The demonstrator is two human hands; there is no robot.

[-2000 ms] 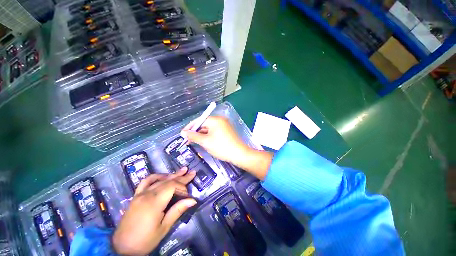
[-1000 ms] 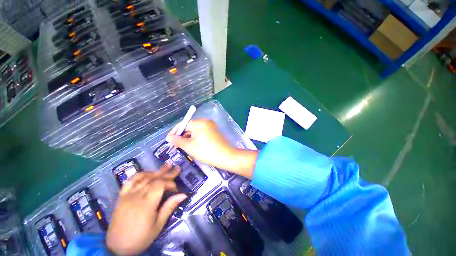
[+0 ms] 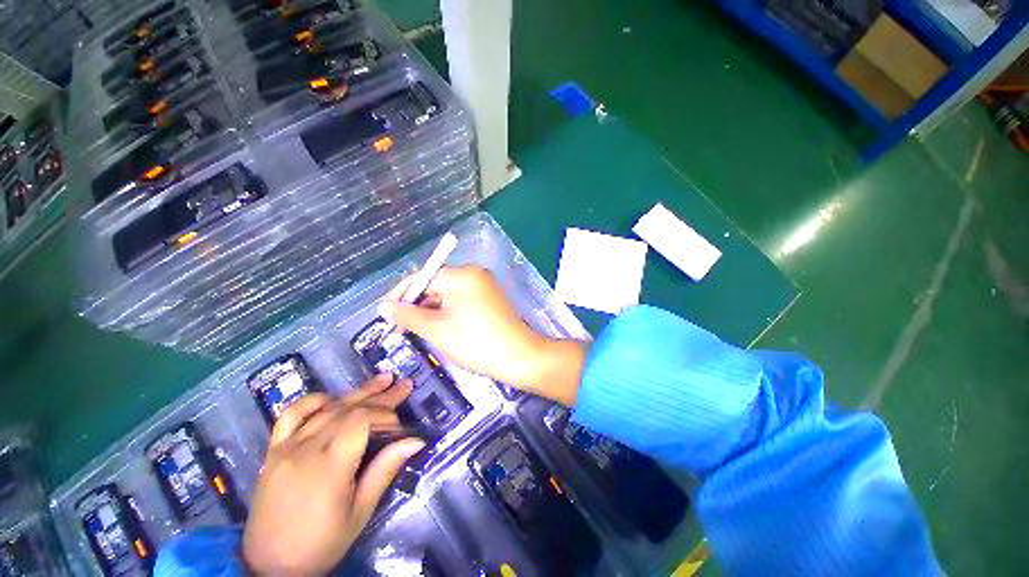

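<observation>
A black handset point(image 3: 434, 402) lies back up in a pocket of the clear blister tray point(image 3: 480, 231), with a silver-white patch at its far end. My right hand point(image 3: 468, 321) holds a slim whitish tool, perhaps tweezers point(image 3: 431, 266), like a pen, with its lower end over the far end of this handset. The tip is hidden by my fingers. My left hand point(image 3: 322, 479) reaches over the tray, its fingertips on the handset's left side. A dark piece shows between its thumb and fingers; I cannot tell if it is gripped. Several more handsets point(image 3: 187, 471) lie in other pockets.
A tall stack of clear trays with handsets point(image 3: 282, 271) stands behind the work tray, beside a white post point(image 3: 478, 90). A white square sheet point(image 3: 600, 271) and a narrower white card point(image 3: 677, 241) lie on the green mat. A blue shelf point(image 3: 841, 73) stands far right.
The view has shifted, so the trays and cards sit differently in the picture. My right hand stays over the same handset with the tool. My left hand remains beside it, its fingers shifted slightly.
</observation>
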